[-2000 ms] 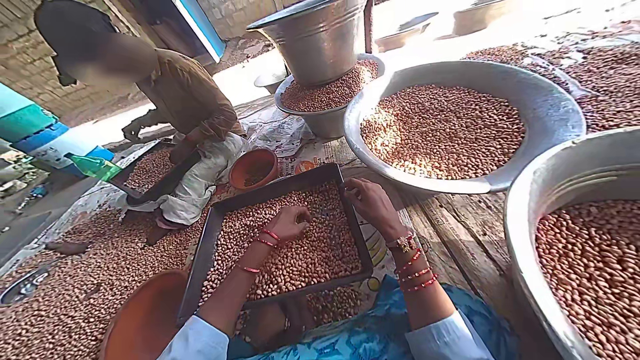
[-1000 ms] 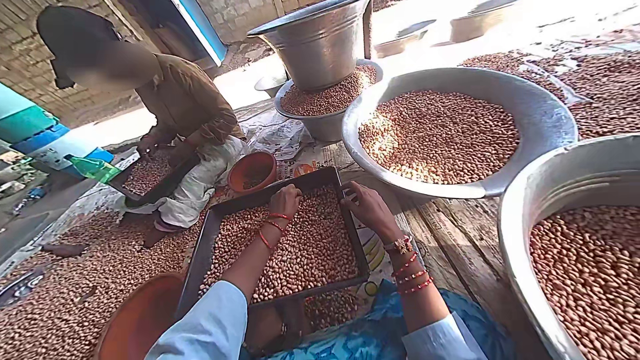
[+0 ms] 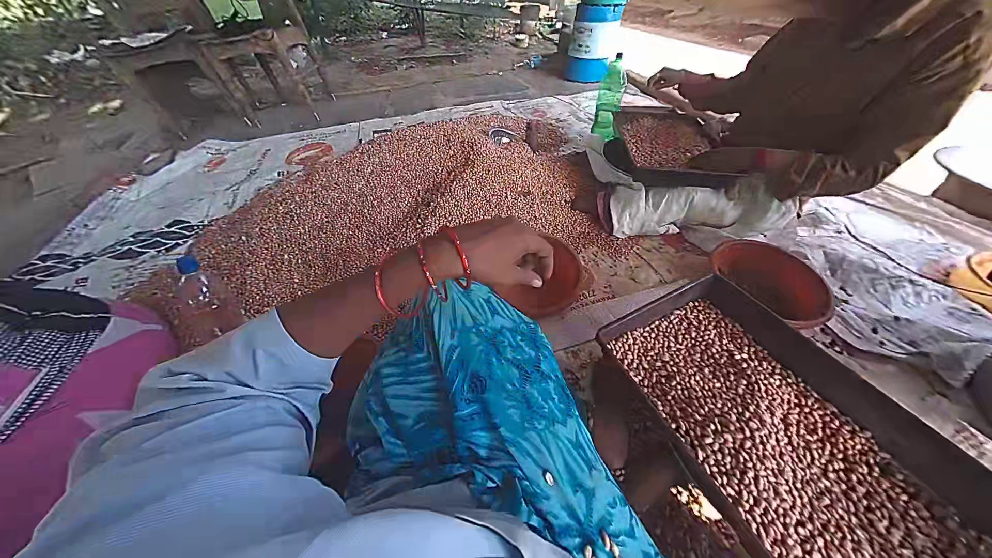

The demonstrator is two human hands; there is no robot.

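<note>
My left hand [image 3: 515, 256], with red bangles at the wrist, hangs over a reddish-brown bowl [image 3: 562, 283] beside my knee in blue patterned cloth. Its fingers are curled with the thumb near the fingertips; whether something small is between them I cannot tell. A dark rectangular tray [image 3: 783, 349] filled with reddish-brown nuts or beans [image 3: 759, 418] lies to the right of my knee. My right hand is outside the view.
A large heap of the same nuts or beans [image 3: 372, 194] spreads over a printed sheet [image 3: 256, 159]. Another person [image 3: 821, 101] sits at the upper right with a tray [image 3: 666, 143]. A second bowl [image 3: 771, 283], a green bottle [image 3: 611, 97] and a clear bottle [image 3: 195, 291] stand around.
The view has swung far to the left. My left hand has left the tray and is now over the bowl at my knee. My right hand has gone out of view.
</note>
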